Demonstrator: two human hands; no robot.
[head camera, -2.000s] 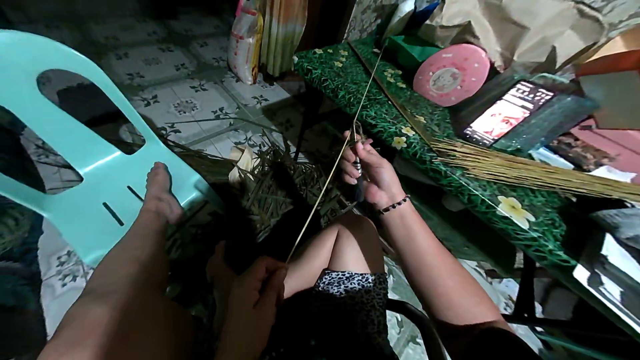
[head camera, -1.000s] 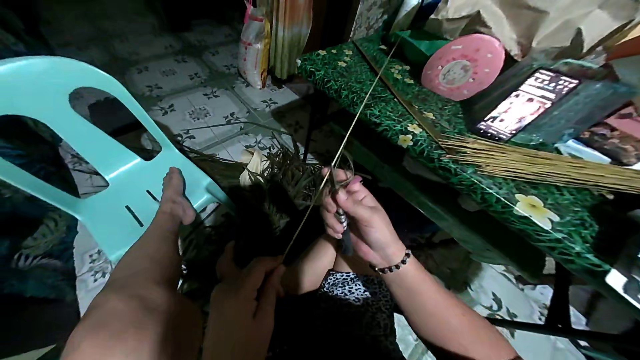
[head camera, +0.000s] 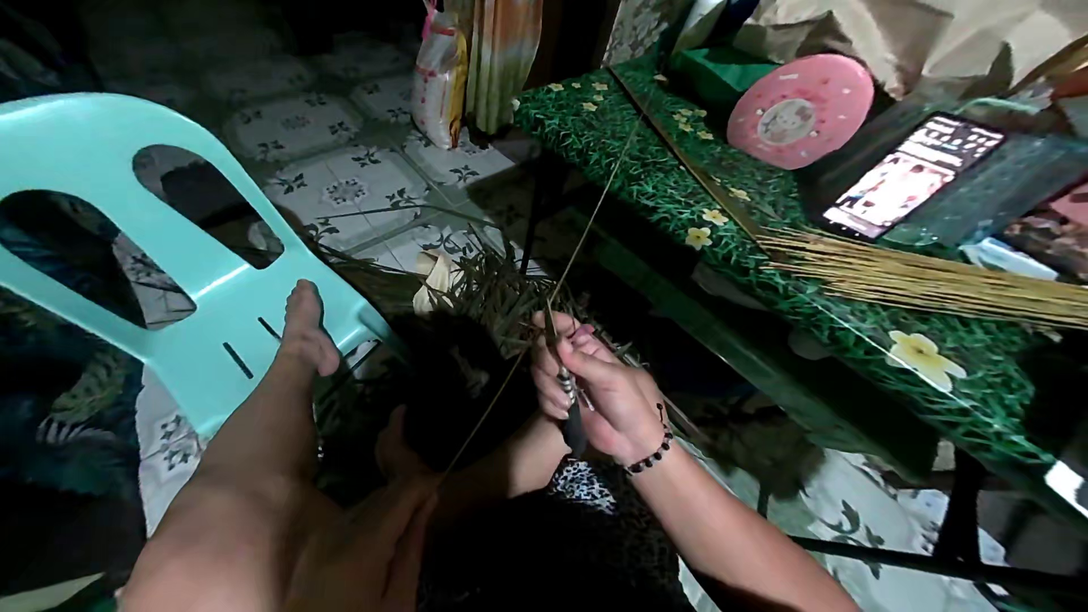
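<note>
My right hand (head camera: 586, 382), with a dark beaded bracelet at the wrist, grips a small knife (head camera: 568, 395) with a dark handle. A thin palm-leaf midrib (head camera: 586, 234) passes by the blade and runs up toward the table. Its lower end reaches my left hand (head camera: 412, 510), low in the view and in shadow, whose fingers are closed on it. A bundle of thin midribs (head camera: 926, 276) lies on the table at the right. Leaf strips (head camera: 489, 285) are heaped on the floor beyond my hands.
A turquoise plastic chair (head camera: 246, 293) stands at left with a bare foot on it. The table (head camera: 765, 200) has a green floral cover and holds a lit phone (head camera: 914, 174), a pink round object (head camera: 801, 110) and a long dark stick (head camera: 688, 161). A bag (head camera: 439, 81) stands on the tiles.
My right hand has moved lower, nearer my lap, with the knife. The loop of leaf strip by the blade in the frame one second ago no longer shows. The view has shifted somewhat.
</note>
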